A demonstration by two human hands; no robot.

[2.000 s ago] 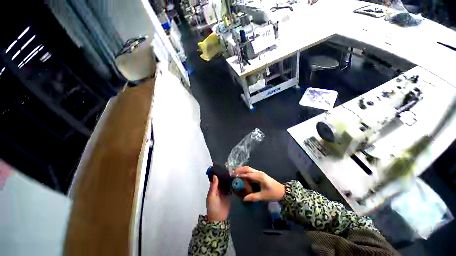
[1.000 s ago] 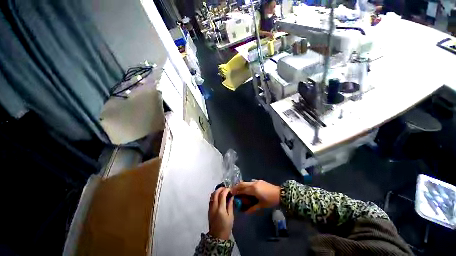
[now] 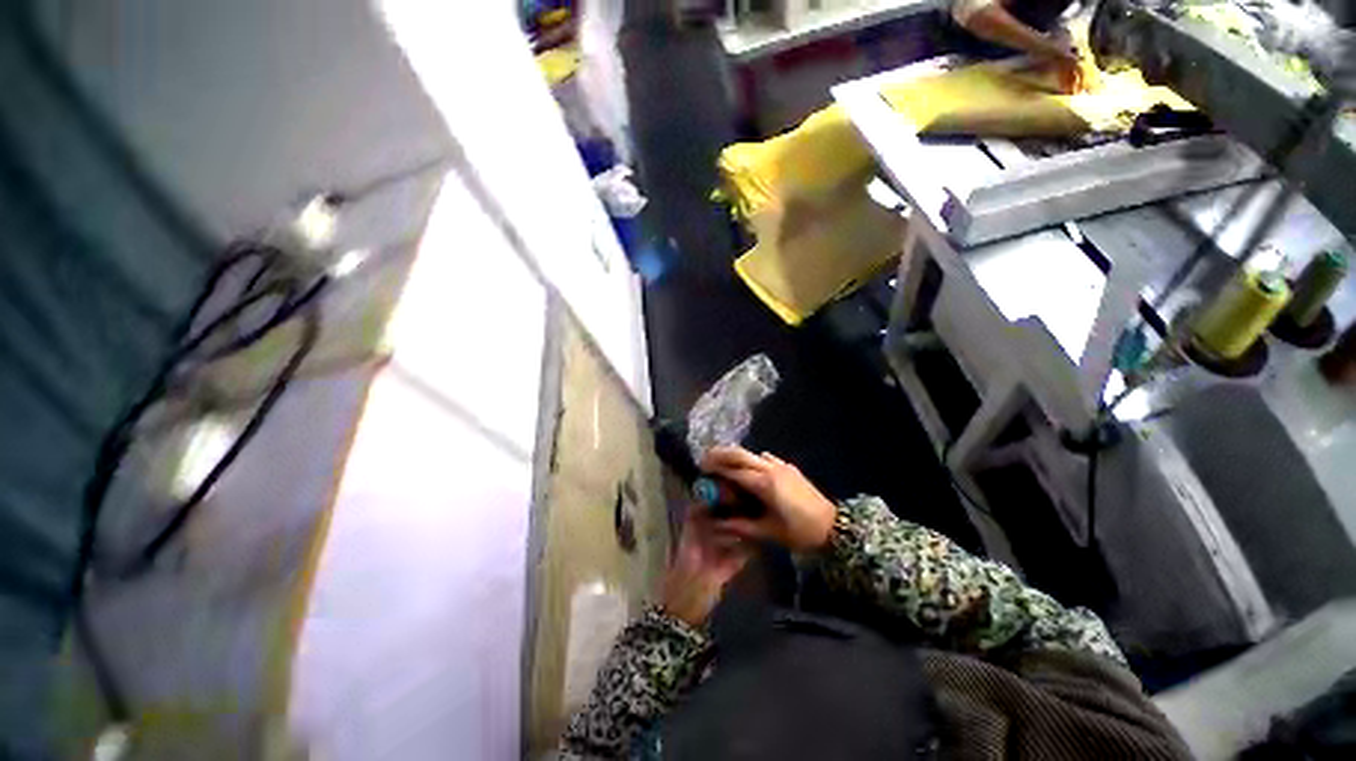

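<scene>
My right hand [image 3: 776,503] is closed around a dark thread spool [image 3: 729,498] with a teal-blue end. My left hand [image 3: 705,562] is just below and touches the right hand; its fingers are partly hidden and blurred. A second dark spool [image 3: 674,448] shows beside the hands at the upper left; which hand holds it is unclear. A crinkled clear plastic bag [image 3: 732,402] sticks up beyond the fingers, above the spools.
A worker's hand [image 3: 1059,67] rests by yellow cloth [image 3: 825,208] that hangs off a white machine table [image 3: 1026,275]. Yellow and green thread cones [image 3: 1242,315] stand at the right. A white cabinet [image 3: 424,491] and black cables [image 3: 223,372] are at the left.
The view has moved forward along the aisle; the yellow cloth and its table are nearer. My left hand has shifted lower under the right hand. The long brown-topped counter is out of view.
</scene>
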